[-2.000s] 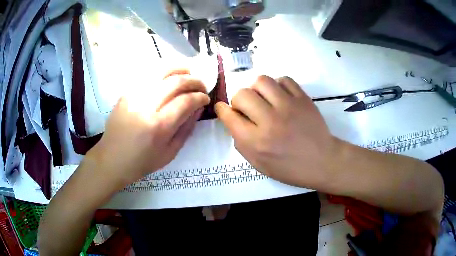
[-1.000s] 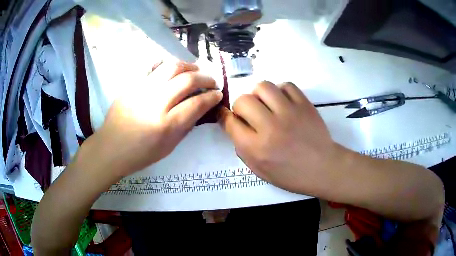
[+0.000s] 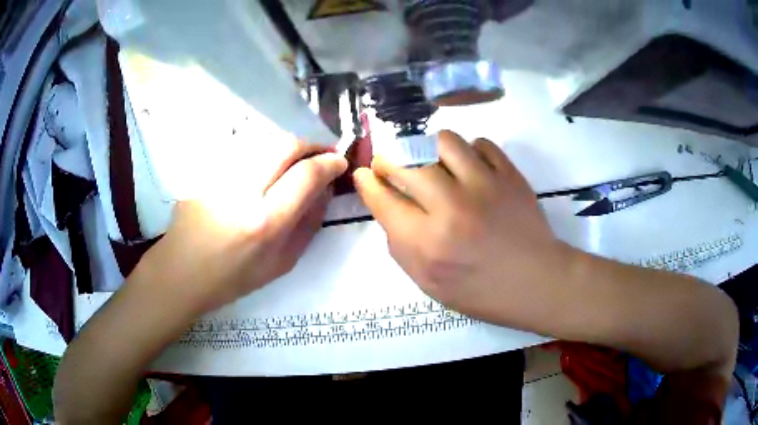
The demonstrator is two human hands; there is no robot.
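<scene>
A small maroon panel lies under the presser foot and needle of the white sewing machine. My left hand pinches its left side near the needle; the light there is glaring and hides detail. My right hand has its thumb and index fingertips on the panel's right edge, just below the pale tension knob. Only a short piece of the maroon cloth shows between my fingertips. Whether light cloth lies under my left hand cannot be told.
Open snips lie at the right on a dark cord that crosses the table. A garment bundle is heaped at the left. The table ruler runs along the front edge. A dark control panel is upper right. A green basket is lower left.
The view has shifted closer under the machine head. My left fingertips have drawn back a little to the left, showing more maroon cloth. A dark cord now shows between my hands.
</scene>
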